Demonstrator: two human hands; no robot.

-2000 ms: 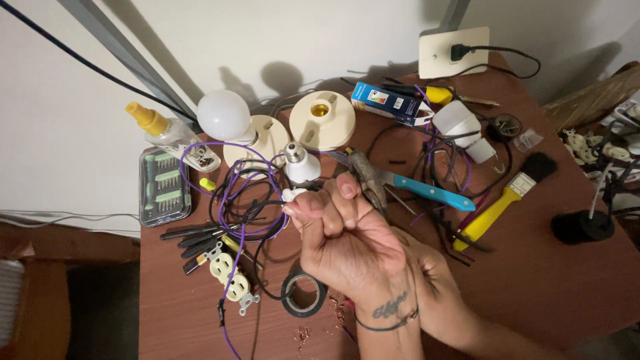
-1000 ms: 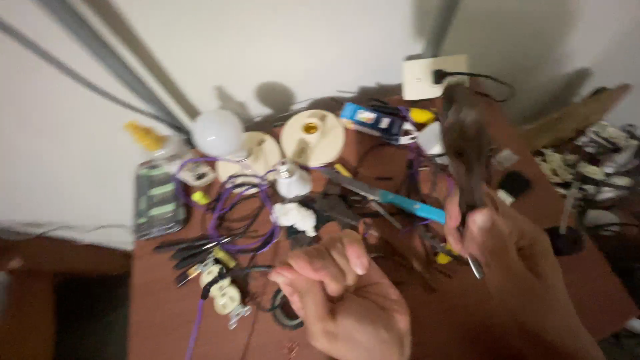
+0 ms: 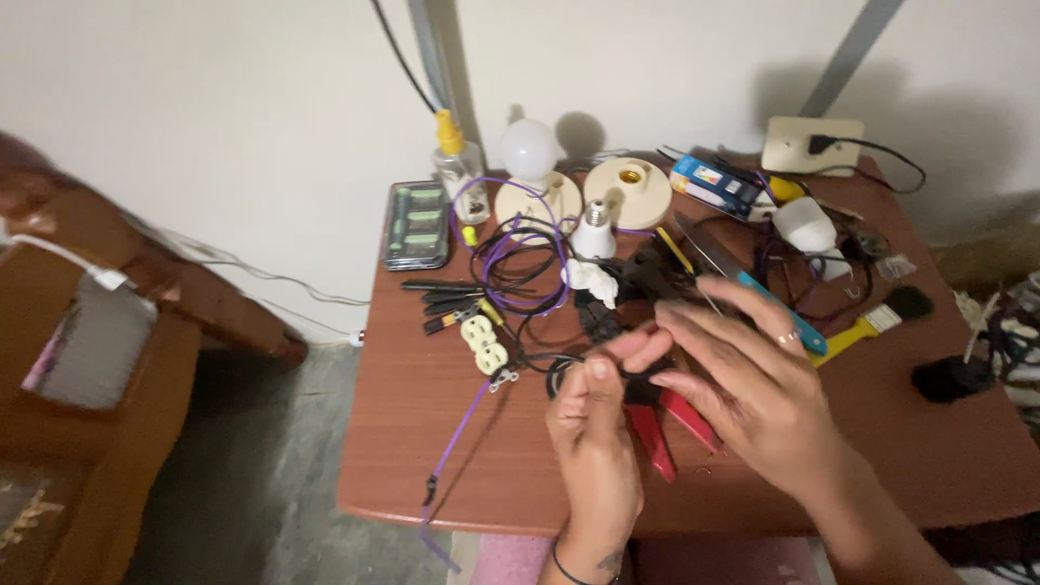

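My left hand [image 3: 601, 431] is pinched around a black electrical wire [image 3: 561, 357]. Close to its fingertips is my right hand [image 3: 764, 398], its thumb and fingers apart; whether it touches the wire cannot be told. Just beyond the hands lie dark pliers [image 3: 650, 272] and a crumpled white piece [image 3: 591, 280]. Red-handled pliers [image 3: 650, 443] lie partly hidden beneath my hands. To the left are a duplex outlet [image 3: 484, 345] with a purple wire [image 3: 459, 431] and a coil of purple and black wires [image 3: 524, 280]. An LED bulb [image 3: 595, 236] stands behind.
At the back are a spray bottle [image 3: 461, 179], a round bulb [image 3: 529, 153] and a lamp holder [image 3: 642, 195]. A blue-handled knife [image 3: 780, 309] and a yellow brush [image 3: 861, 333] lie right. A boxed bit set [image 3: 417, 226] sits left, a wall outlet [image 3: 845, 130] back right.
The dark tool that my right hand held one second ago is out of it, and that hand has moved left to my left hand. The view has shifted to show more at the left.
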